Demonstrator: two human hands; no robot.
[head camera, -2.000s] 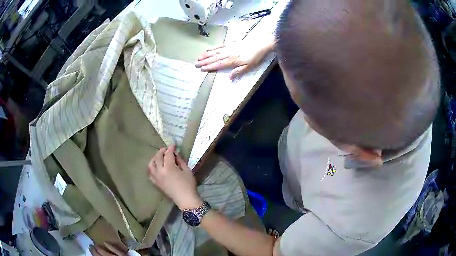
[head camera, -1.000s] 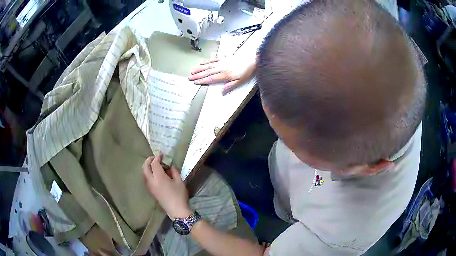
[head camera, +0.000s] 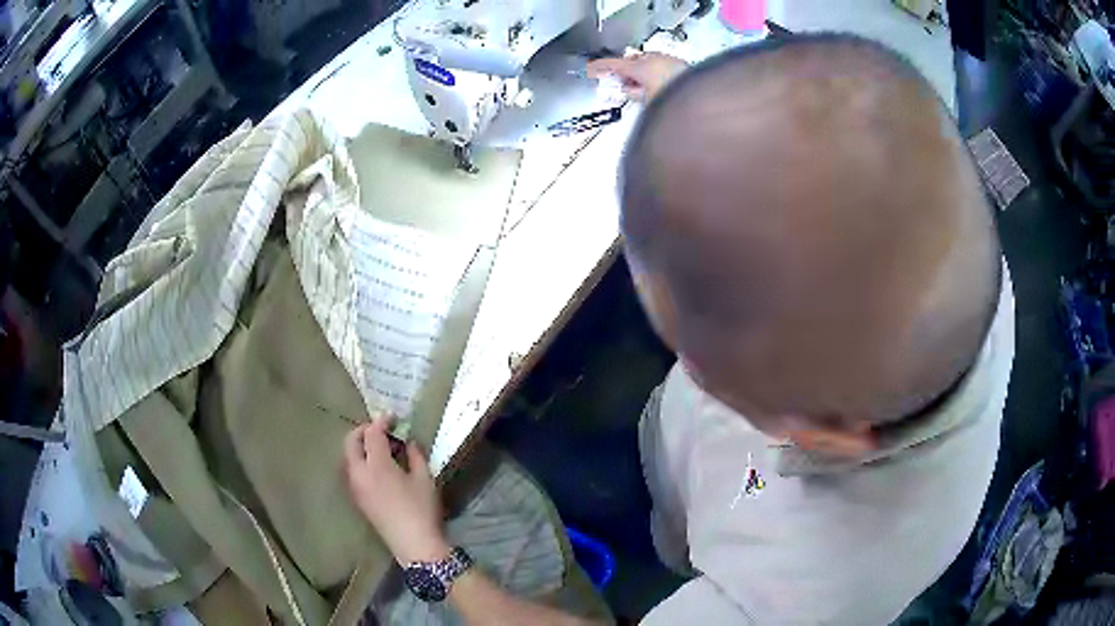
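Note:
Neither of my hands is in view. The khaki shell fabric (head camera: 287, 367) lies spread over the white machine table, with striped lining (head camera: 397, 294) on it. Another person's watch-wearing hand (head camera: 391, 483) pinches the khaki edge at the lower tip of the lining. That person's other hand (head camera: 642, 76) is off the cloth, beyond the sewing machine head (head camera: 446, 92); whether it holds anything is unclear. The presser foot (head camera: 465, 159) is over the khaki panel. A white label (head camera: 132, 492) lies on the garment at left.
The person's head (head camera: 807, 232) and shirt (head camera: 844, 526) fill the right side. A dark slender tool (head camera: 587, 120) lies beside the machine. A pink thread cone (head camera: 741, 15) stands at the back. Striped cloth (head camera: 507, 520) hangs over the table edge by a blue bin (head camera: 591, 558).
The other person's far hand has left the cloth and moved back beyond the machine. Their watch hand stays at the edge. Fingers at the lower left edge earlier no longer show. The view has shifted.

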